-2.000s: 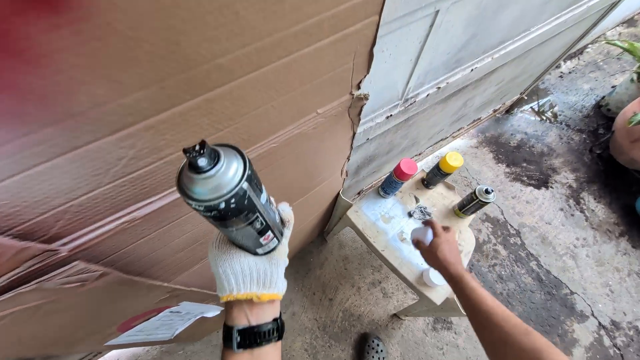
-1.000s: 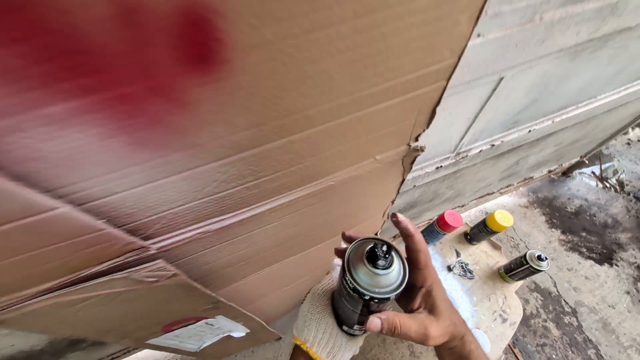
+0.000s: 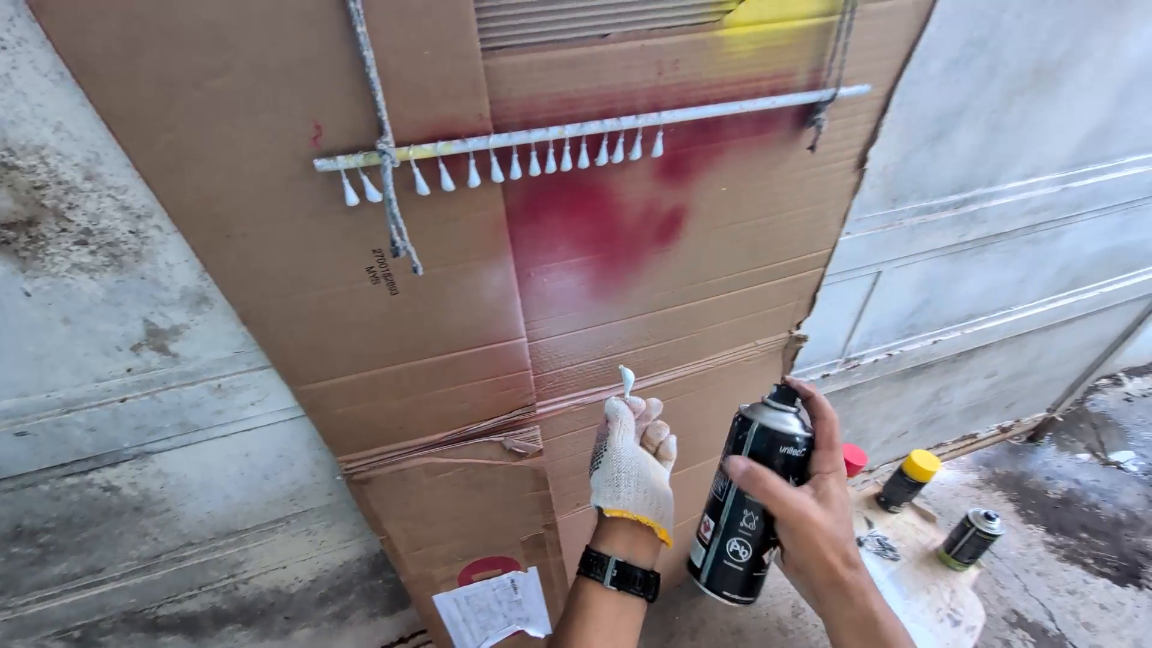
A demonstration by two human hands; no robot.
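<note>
My left hand (image 3: 634,468), in a white knit glove with a yellow cuff, pinches a small white teardrop-shaped piece (image 3: 627,380) upright between thumb and finger. Just right of it, my bare right hand (image 3: 810,504) grips a black spray paint can (image 3: 751,495), its index finger on the nozzle at the top. Behind both hands stands a cardboard sheet (image 3: 414,378) with red overspray. Across its upper part hangs a white-painted rod (image 3: 576,128), with several white teardrop pieces (image 3: 566,157) dangling from it in a row.
Cords (image 3: 378,99) hold the rod at both ends. At lower right, a small paint-marked table (image 3: 945,598) bears a red-capped can (image 3: 853,459), a yellow-capped can (image 3: 907,481), an uncapped can (image 3: 970,540) and small metal pieces (image 3: 877,544). Grey panels (image 3: 999,225) flank the cardboard.
The spray can was in my gloved left hand, then between both hands; now my right hand alone holds it. My left hand now holds the small white piece. The view has swung up and left.
</note>
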